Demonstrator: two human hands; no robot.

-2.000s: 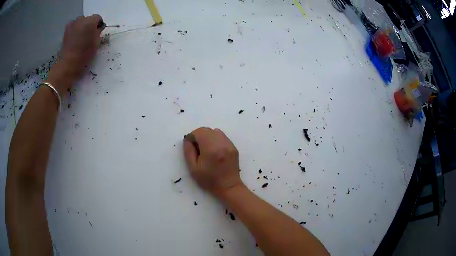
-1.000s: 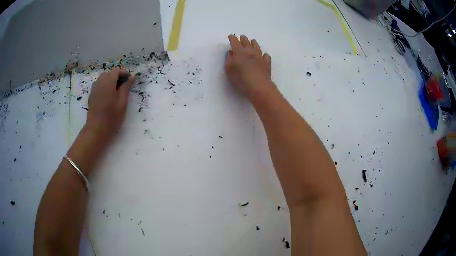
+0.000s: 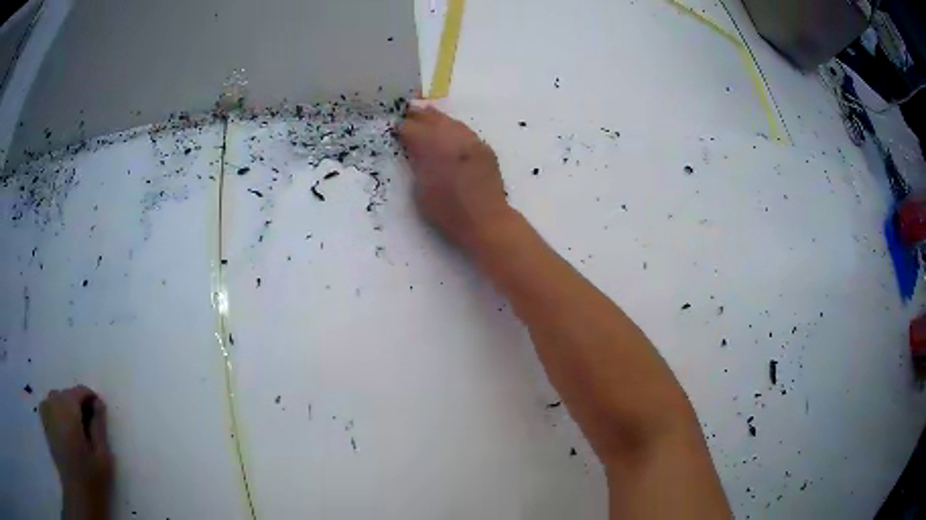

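My right hand is closed, knuckles up, at the right corner of a large greyboard sheet; whether it holds something is hidden. My left hand is a loose fist low at the left edge of the view, shut on a small dark scrap that shows between thumb and fingers. A dense band of dark residue crumbs lies along the near edge of the greyboard, with curled black shreds just in front of it.
Scattered crumbs lie on the white table. A clear-taped seam runs toward me at left. Yellow tape strips mark the far side. A grey box-like object is at far right. A blue tray and red items sit at the right edge.
The view has shifted left. My left hand has moved from the residue band down to the lower left. My right hand has moved left to the greyboard corner, its fingers now curled.
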